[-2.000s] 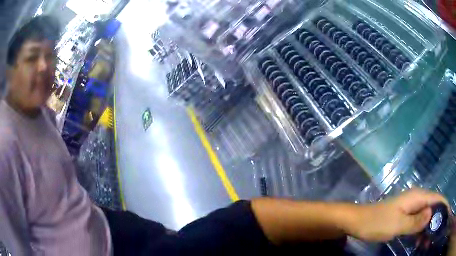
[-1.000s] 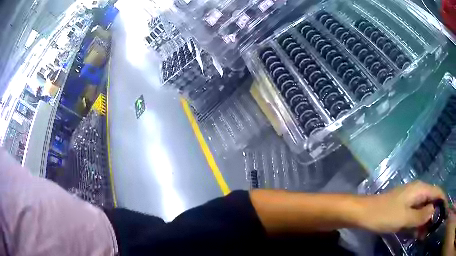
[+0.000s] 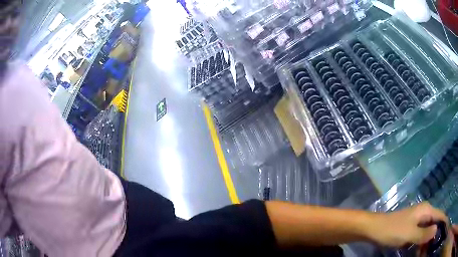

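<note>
My left hand (image 3: 408, 224) is bare, below a black sleeve, and reaches across to the lower right edge. Its fingers are closed on a black disc, likely a speaker driver (image 3: 440, 236), which shows almost edge-on with a pale rim. Part of my right hand (image 3: 451, 240) shows beside the disc, mostly cut off by the edge; its grip is unclear and no tool can be made out. The near clear blister tray (image 3: 396, 197) lies beyond my hands, with dark discs in its slots.
A side blister tray (image 3: 329, 169) with rows of black discs stands on the green bench (image 3: 386, 159). Stacked clear trays (image 3: 296, 30) stand beyond it. A person in a pale pink shirt (image 3: 60, 170) is close at left. A grey aisle (image 3: 168, 140) has yellow lines.
The view has shifted, so trays and aisle sit differently in the picture. The person's face was visible earlier; now mainly the shirt shows. The disc has turned from face-on to nearly edge-on.
</note>
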